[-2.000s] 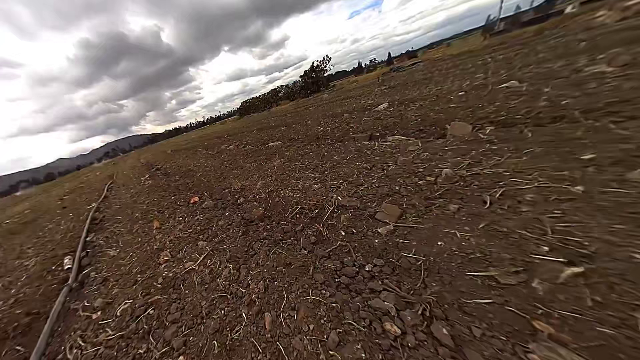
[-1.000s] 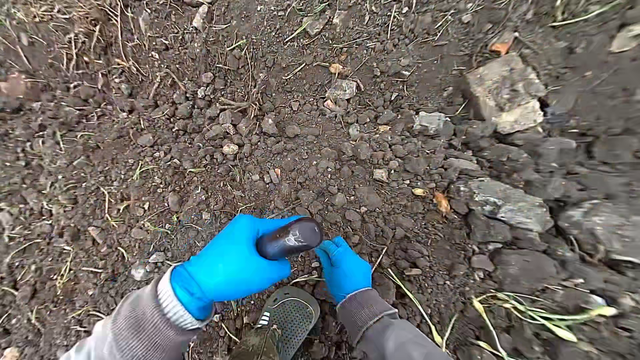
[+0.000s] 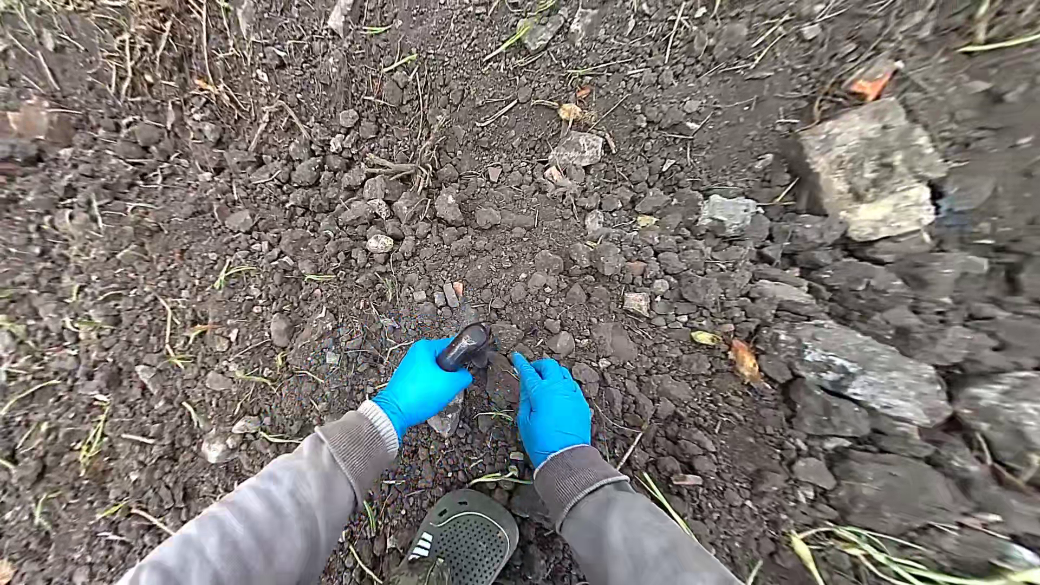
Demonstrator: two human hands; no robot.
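My left hand [image 3: 422, 386], in a blue glove, is closed around the black handle of a tool [image 3: 465, 345]; the tool's working end is mostly hidden under the handle, at the soil. Just right of it, my right hand [image 3: 552, 406], also in a blue glove, reaches down to the dark, stony soil [image 3: 520, 276] with its index finger extended. I cannot tell whether it holds anything. A flat grey stone [image 3: 447, 413] lies beside my left hand. Small clods and pebbles surround both hands.
Below my hands is a green perforated clog [image 3: 463, 536]. Large rocks lie to the right, among them a pale block [image 3: 873, 166] and a grey slab [image 3: 865, 370]. A brown leaf [image 3: 745, 361] rests near them. Green stalks [image 3: 886, 561] are at the lower right.
The view has swung from the open field and sky down to the ground. Since one second ago, the tool in my left hand has come down to the soil, and my right hand's index finger now extends.
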